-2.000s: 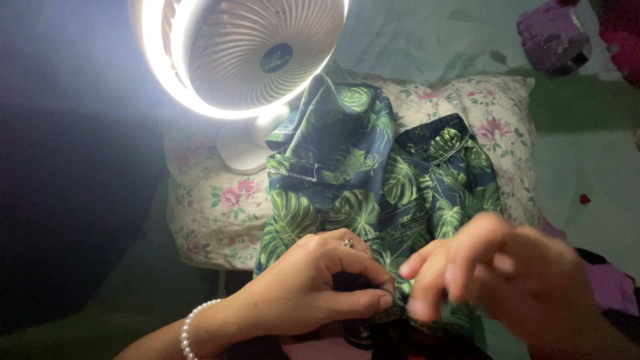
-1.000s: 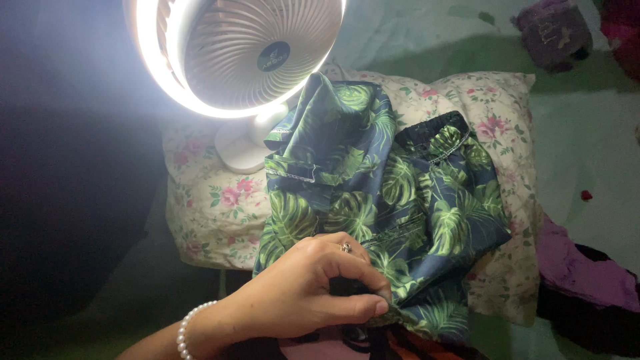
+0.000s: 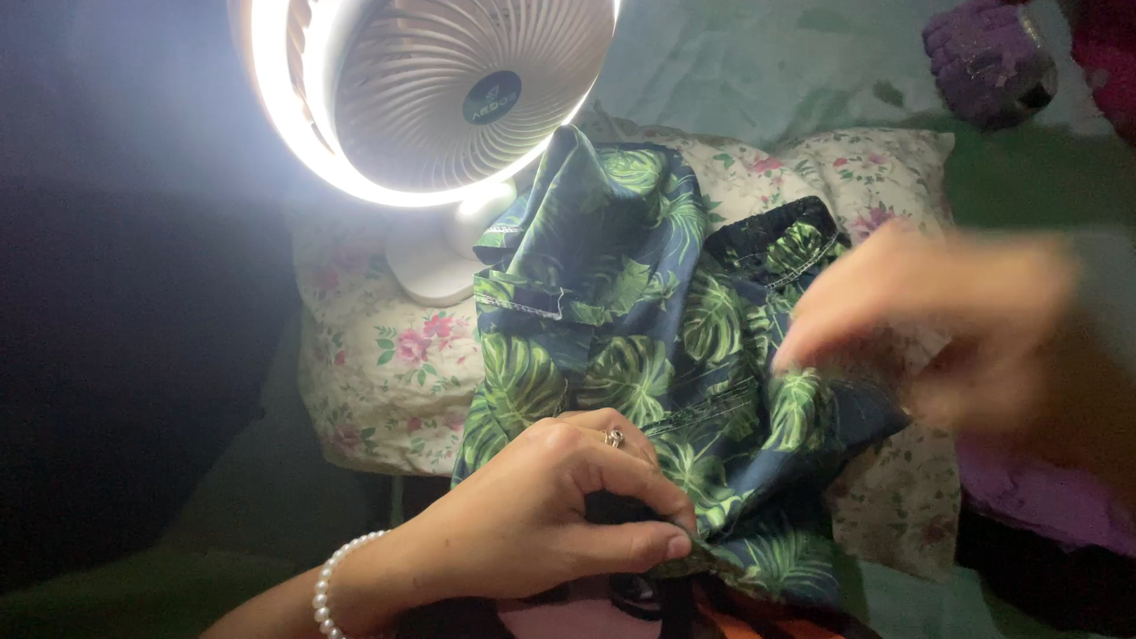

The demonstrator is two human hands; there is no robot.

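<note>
A navy garment with a green leaf print (image 3: 626,355) lies bunched over a floral pillow (image 3: 399,426). White stitching shows along its folded hems. My left hand (image 3: 568,506), wearing a ring and a pearl bracelet (image 3: 321,586), pinches the garment's near edge between thumb and index finger. My right hand (image 3: 941,319) is blurred by motion above the garment's right side, near the dark waistband-like edge (image 3: 772,235). Its fingers look drawn together, but whether they hold anything, such as a needle or thread, is too blurred to tell.
A white fan with a lit ring (image 3: 470,98) stands on its round base (image 3: 430,266) on the pillow, behind the garment. A purple object (image 3: 990,62) lies at the back right. Purple cloth (image 3: 1047,497) is at the right, on a pale green surface.
My right hand was beside the left at the garment's near edge, then out of view, and is now back over its right side. My left hand keeps its pinch on the cloth.
</note>
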